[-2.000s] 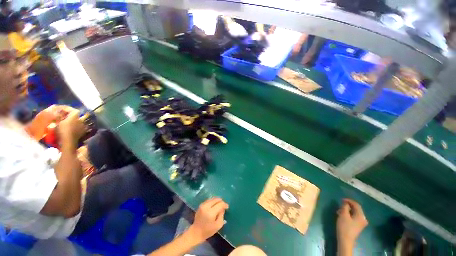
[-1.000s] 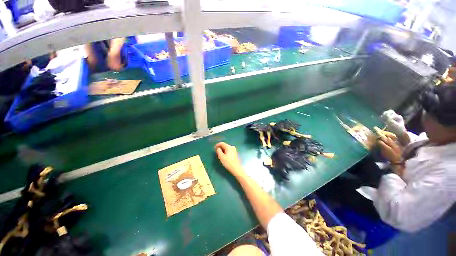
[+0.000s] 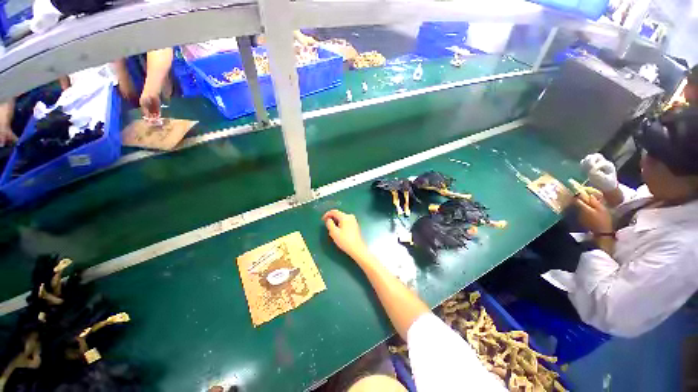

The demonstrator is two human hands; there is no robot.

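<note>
My right hand [image 3: 344,232] rests on the green bench, right of the cardboard mat, fingers curled together, with nothing visible in it. My left hand is not clearly in view. The stained tan cardboard glue mat [image 3: 298,297] lies flat, with a small white glue dish [image 3: 278,276] near its middle. Joined black-and-tan figure parts [image 3: 442,233] lie right of my hand. Another dark heap with tan limbs [image 3: 46,337] is at the left edge, partly cut off.
A blue crate of tan leg parts [image 3: 497,344] stands below the bench edge. A grey metal post [image 3: 291,115] rises behind the mat. A person in white [image 3: 635,260] works at right. Across the bench are blue crates [image 3: 237,96] and a hand over another cardboard [image 3: 164,135].
The view has swung right since the oldest frame, showing the right-hand heap and neighbour. My right hand stays right of the mat in the last two frames. The hand across moved over its cardboard.
</note>
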